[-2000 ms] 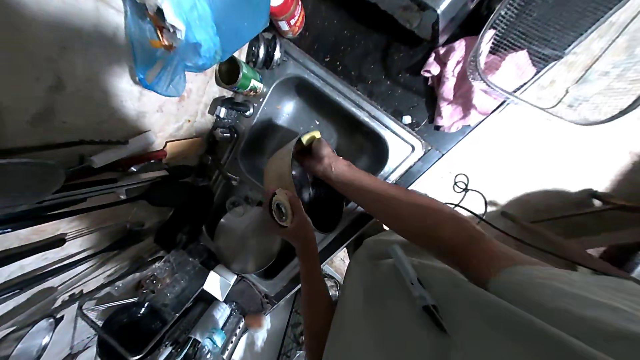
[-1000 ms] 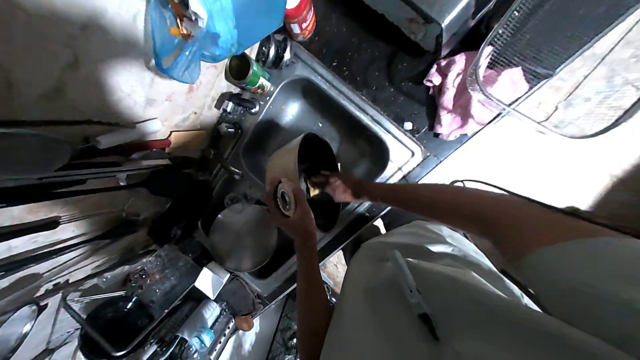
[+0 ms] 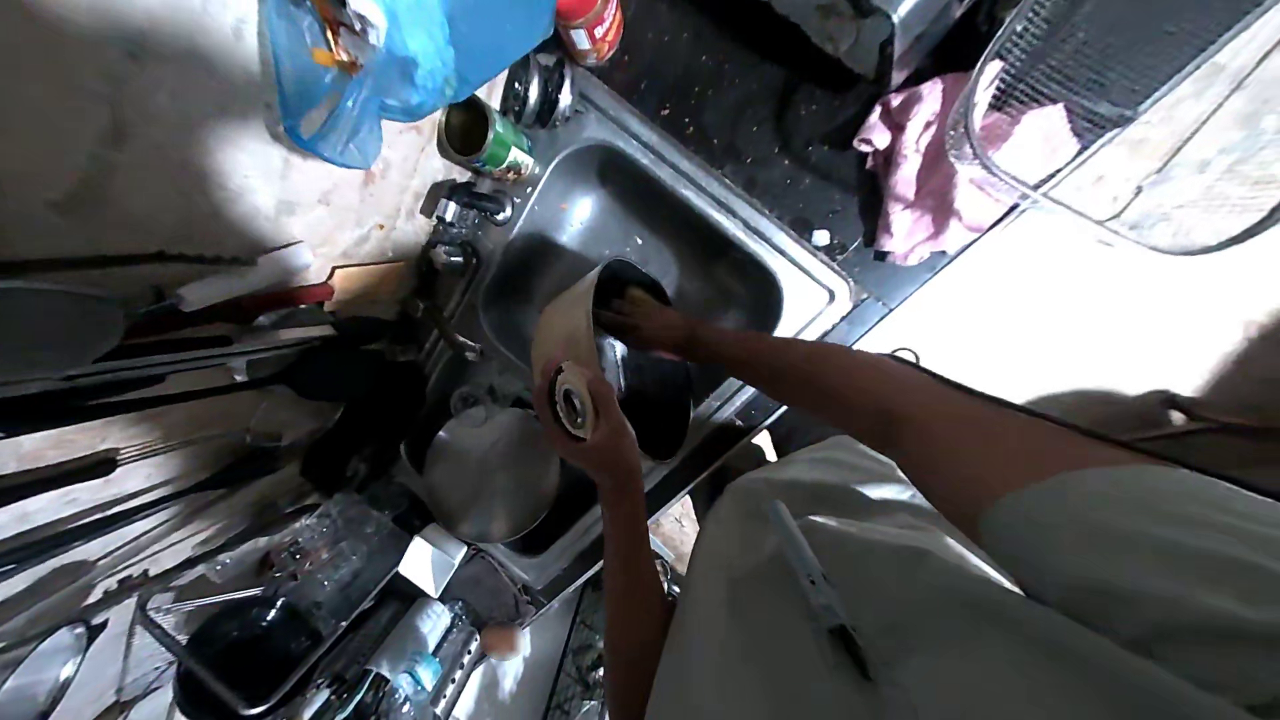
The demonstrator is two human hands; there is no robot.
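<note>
Over a double-basin steel sink (image 3: 690, 225), my left hand (image 3: 600, 425) grips a beige-sided vessel (image 3: 565, 325) with a dark interior, tilted on its side, near a round fitting on its outside. My right hand (image 3: 645, 325) reaches into its opening, closed on a yellowish sponge (image 3: 635, 298) that is mostly hidden. A dark container (image 3: 655, 400) lies beside the vessel, under my right forearm. In the other basin rests a round metal pot or lid (image 3: 490, 475). The faucet (image 3: 450, 335) stands at the wall side.
An open green can (image 3: 485, 140), a red-lidded jar (image 3: 590, 30) and a blue plastic bag (image 3: 400, 60) are near the sink's far corner. Many utensils (image 3: 200, 370) hang at the left. A dish rack (image 3: 250, 640) stands lower left; a pink cloth (image 3: 930, 170) lies at upper right.
My right hand has moved from the vessel's rim, where the yellow sponge showed two seconds ago, into its opening. The vessel has tilted, while my left hand has kept its hold.
</note>
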